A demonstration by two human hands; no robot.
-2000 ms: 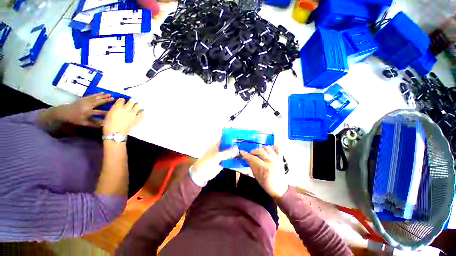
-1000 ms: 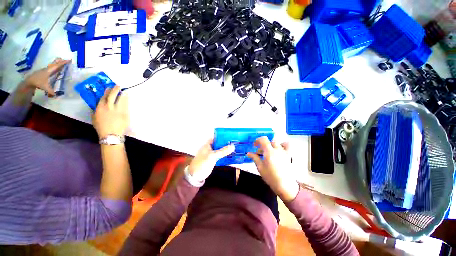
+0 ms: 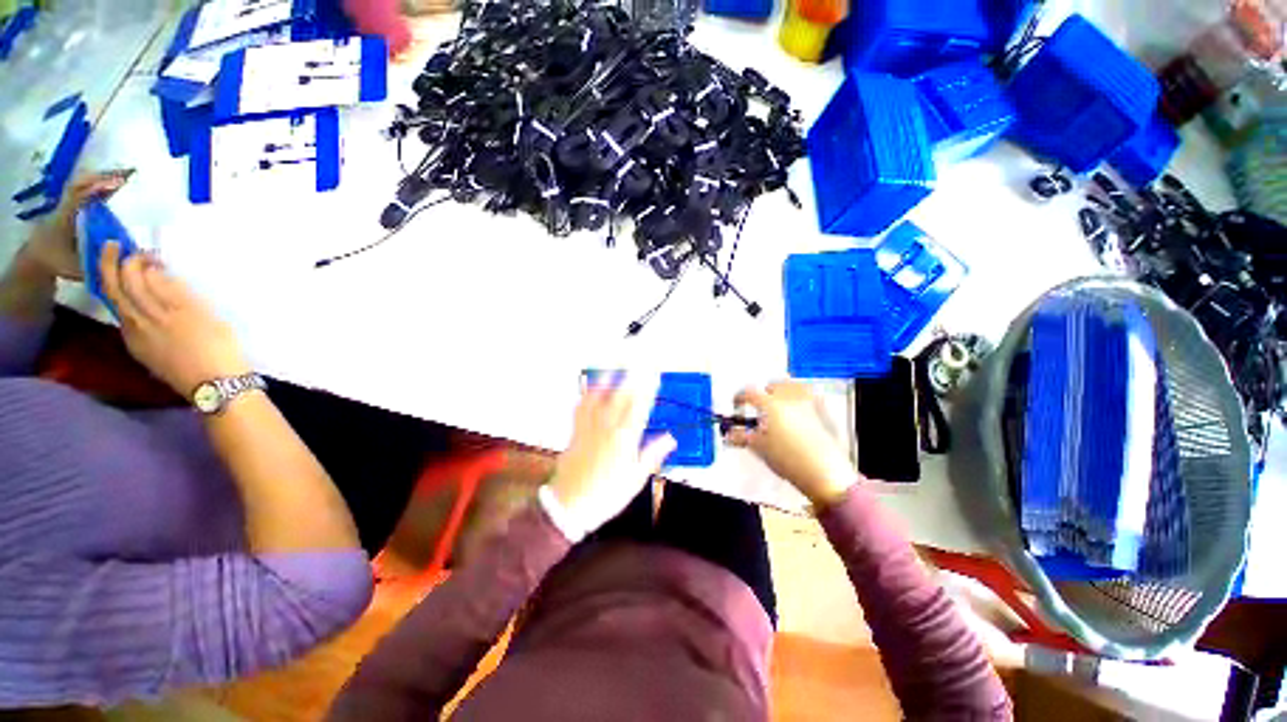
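A blue blister tray (image 3: pixel 686 440) lies at the table's front edge in front of me. My left hand (image 3: pixel 607 449) rests over its left part and holds it; the fingers are blurred. My right hand (image 3: pixel 790 440) is at the right of the tray, its fingertips pinching a black cable end (image 3: pixel 737 420). The cable runs left across the tray toward my left hand; how much cable lies under the left fingers is hidden.
Black cable heap (image 3: pixel 593 127) at back centre. Tray stacks (image 3: pixel 868 153) behind right, loose trays (image 3: pixel 833 313) nearer. Phone (image 3: pixel 886 420) and round basket (image 3: pixel 988 564) at right, second cable pile (image 3: pixel 1164 254) beyond. At left, a person (image 3: pixel 170 325) holds a blue item near printed cards (image 3: pixel 268 153).
My right hand has moved a little right of the tray, with a cable end now showing in its fingers. The neighbour's hands have moved left and lifted a blue item. The view has shifted slightly.
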